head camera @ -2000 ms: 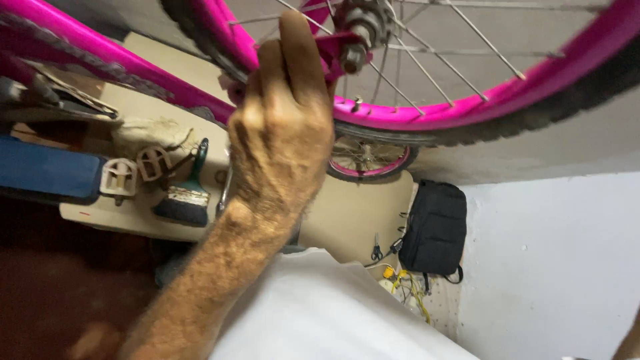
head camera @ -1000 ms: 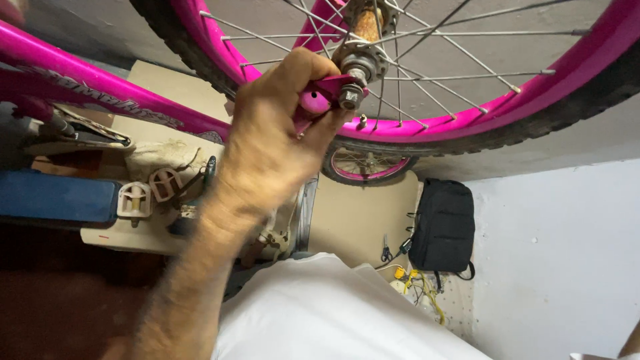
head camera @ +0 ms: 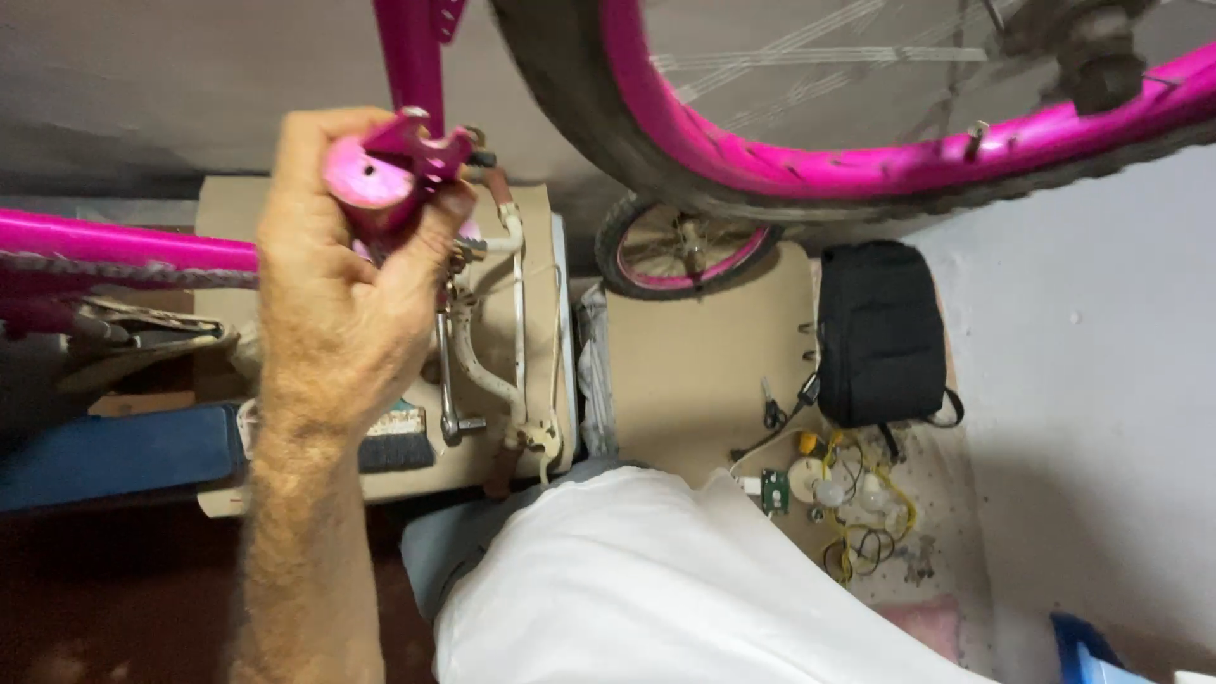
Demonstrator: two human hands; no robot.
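Note:
My left hand is closed round the end of a pink bicycle frame tube, by a slotted metal dropout and a round pink tube end. To its right is a large bicycle wheel with a pink rim, a black tyre and a dark, blurred hub. The wheel stands apart from the dropout. Another pink frame tube runs in from the left behind my wrist. My right hand is not in view.
Below lie a ratchet wrench, a paint brush, white bent tubing and a blue box-like object. Farther right are a smaller wheel, a black backpack, scissors, a circuit board and tangled yellow wires.
The hub axle was at the dropout beside my left hand; now the wheel is away to the right, with a gap between. My left hand stays on the frame end. The view has shifted.

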